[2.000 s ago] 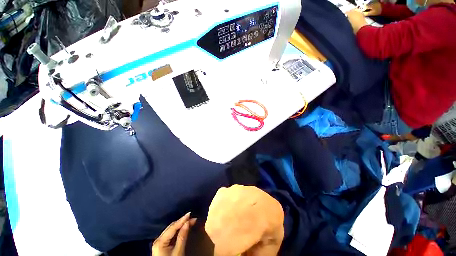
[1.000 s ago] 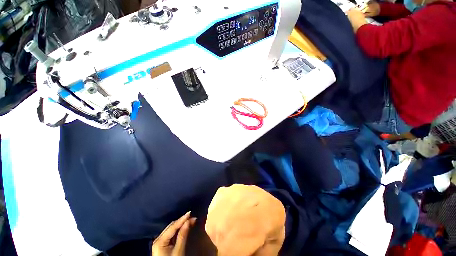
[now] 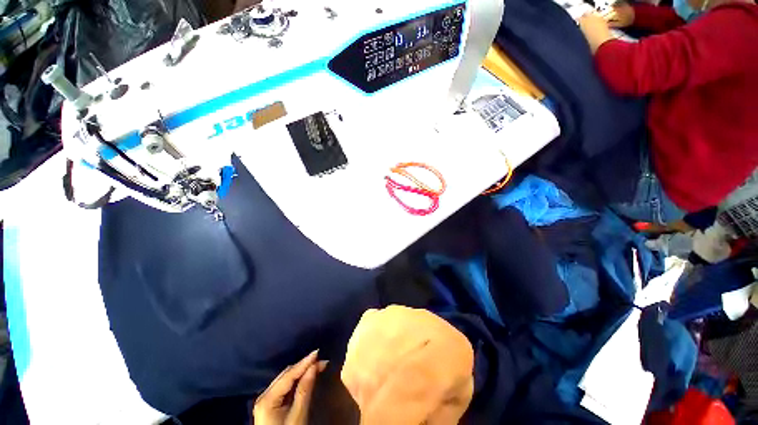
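Note:
A navy garment panel (image 3: 291, 307) lies flat on the machine bed, under the presser foot and needle (image 3: 218, 214). A patch pocket (image 3: 195, 286) shows as a raised outline on it. My left hand (image 3: 291, 390), as it appears, is cut off by the bottom edge, off the pocket, over the near cloth. Its fingertips are close together; whether they grip cloth cannot be told. A large smooth tan rounded shape (image 3: 407, 365) stands right of it. I cannot tell whether this is my right hand; no fingers show on it.
The white sewing machine head (image 3: 274, 91) crosses the top left. A black phone (image 3: 317, 144) and scissors with orange and pink handles (image 3: 415, 188) lie on the bed. Navy and blue cloth (image 3: 540, 249) is heaped right. A person in red (image 3: 694, 91) works at the upper right.

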